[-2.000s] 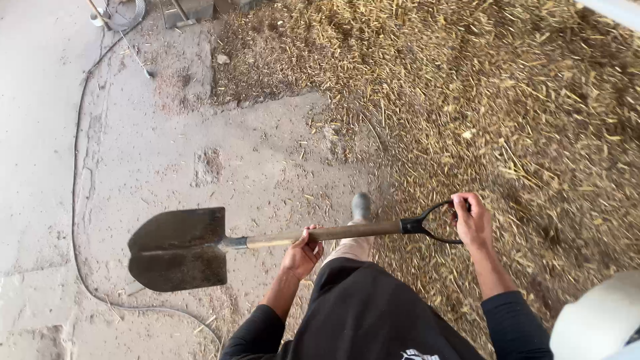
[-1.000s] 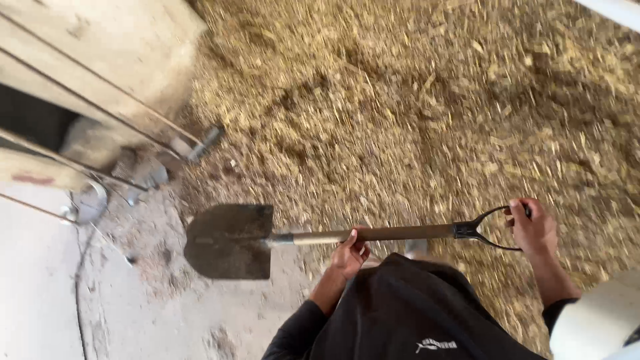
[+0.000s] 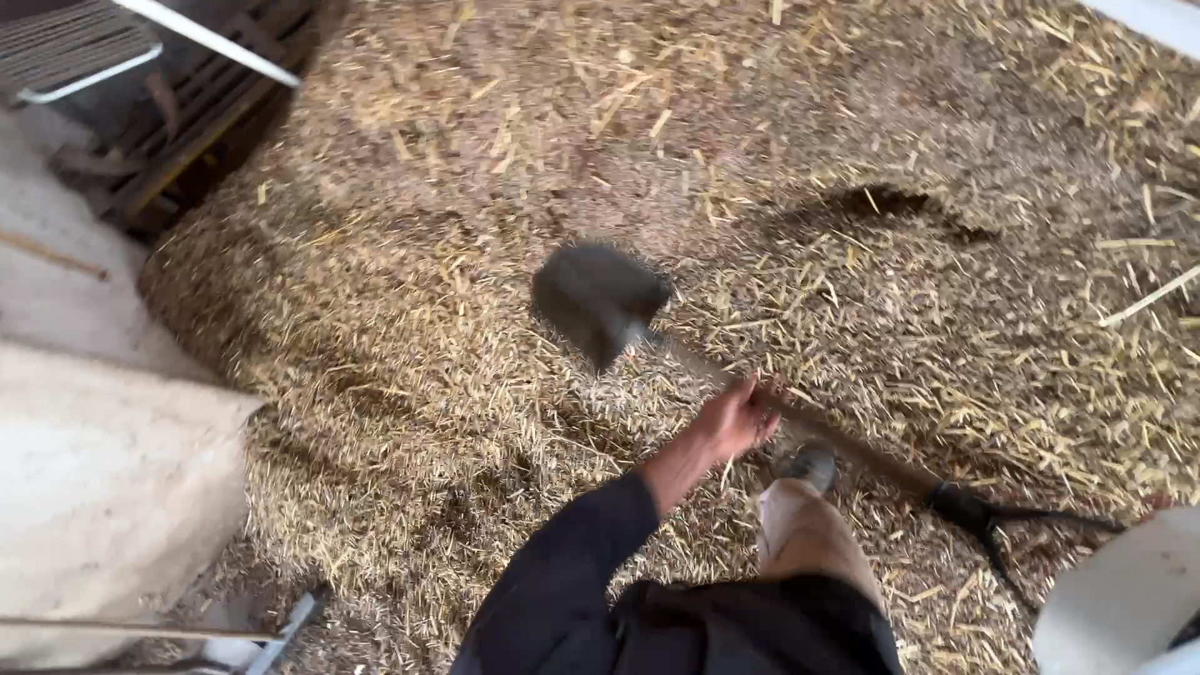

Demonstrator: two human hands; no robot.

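Observation:
My left hand (image 3: 738,422) is closed around the wooden shaft of a shovel (image 3: 600,298), fairly near its blade. The dark metal blade is blurred and sits over the chopped straw (image 3: 450,356), pointing up and left; whether it touches the straw I cannot tell. The shaft slants down to the right and ends in a black D-shaped grip (image 3: 984,516). Of my right hand (image 3: 1158,504) only a blurred sliver shows at the far end of that grip, mostly hidden behind a pale rounded object at the lower right.
Pale wall-like blocks (image 3: 112,487) line the left side. A long-handled tool with a metal head (image 3: 284,633) lies at the lower left. Slatted wood (image 3: 187,141) and a ribbed item (image 3: 75,56) are at the upper left. My booted foot (image 3: 808,467) stands on the straw.
The view has swung from the bare floor and leaning tools onto the straw. The shovel, level across the view before, now slants with its blade up over the straw.

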